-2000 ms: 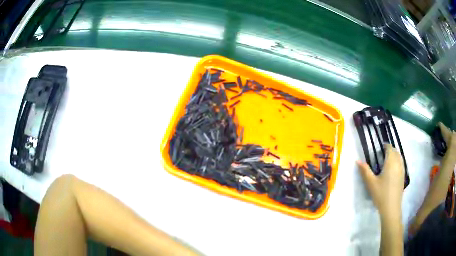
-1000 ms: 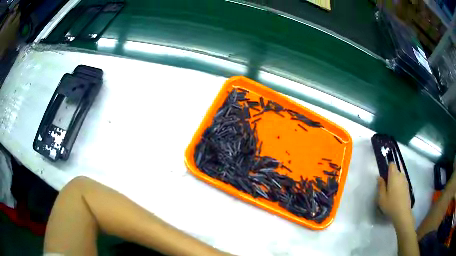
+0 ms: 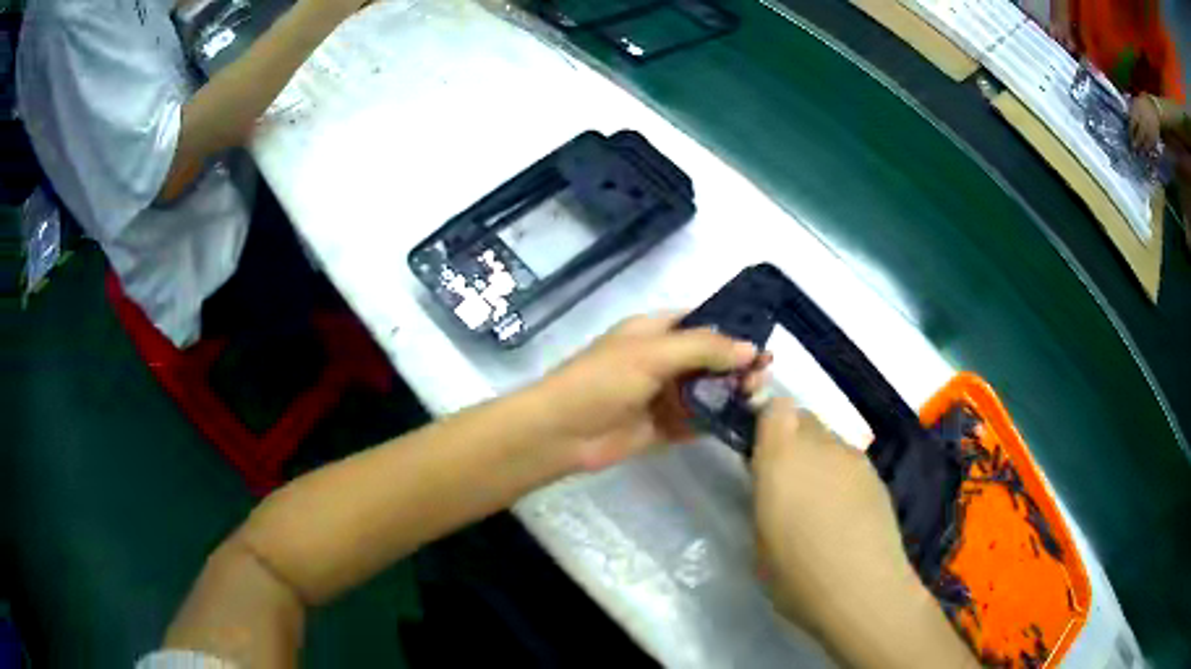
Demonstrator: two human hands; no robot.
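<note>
A black phone middle frame [image 3: 849,346] is held tilted over the white table, its window showing white. My left hand [image 3: 627,392] grips its near end, thumb on top. My right hand [image 3: 829,516] has its fingertips closed at the frame's near edge, beside the left thumb; any small key between them is too small to tell. The orange parts tray [image 3: 1081,575] with loose black slivers lies at the lower right, partly covered by the held frame. More black frames [image 3: 575,183], overlapping, lie on the table at centre left, with silvery-white patches.
The white table [image 3: 379,98] runs diagonally beside the green conveyor belt [image 3: 836,196]. Black frames [image 3: 653,33] lie on the belt. A person in a pale top [image 3: 105,144] works at upper left near a red stool [image 3: 261,431]. Cardboard [image 3: 1084,183] and another person's hand [image 3: 1145,124] are at upper right.
The view has swung left, so the tray now sits at lower right. Both my hands have come together at a frame, which is now raised beside the tray.
</note>
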